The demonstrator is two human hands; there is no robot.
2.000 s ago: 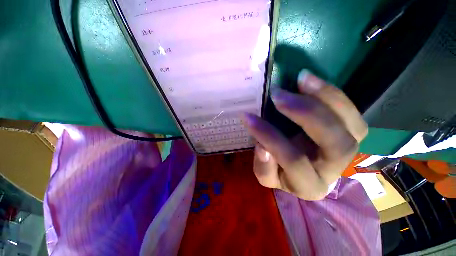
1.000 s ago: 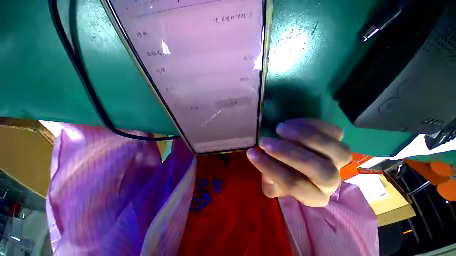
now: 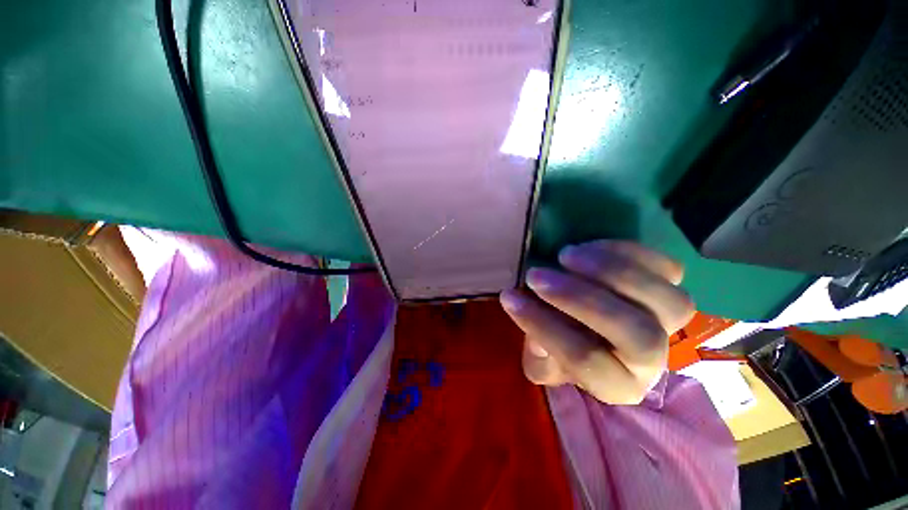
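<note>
A smartphone (image 3: 448,149) with a pale pink, almost blank screen lies in the upper middle, its top end cut off by the picture's edge. My right hand (image 3: 607,324) is beside its lower right corner, with loosely curled fingers and nothing seen in it; I cannot tell whether the index fingertip touches the phone. My left hand is not in view; only the left sleeve shows. A black cable (image 3: 209,169) curves down on the left and ends behind the phone's lower edge.
A dark grey set-top box (image 3: 816,199) with vents stands on the green bench (image 3: 90,120) at the right. A cable plug (image 3: 737,88) lies near it. A brown carton (image 3: 60,299) is at the lower left. Orange items (image 3: 876,374) and an open box (image 3: 767,418) are at the lower right.
The on-screen keyboard has gone and the text rows have given way to a nearly blank page. My right hand has drawn back from over the screen. The phone appears further right in view.
</note>
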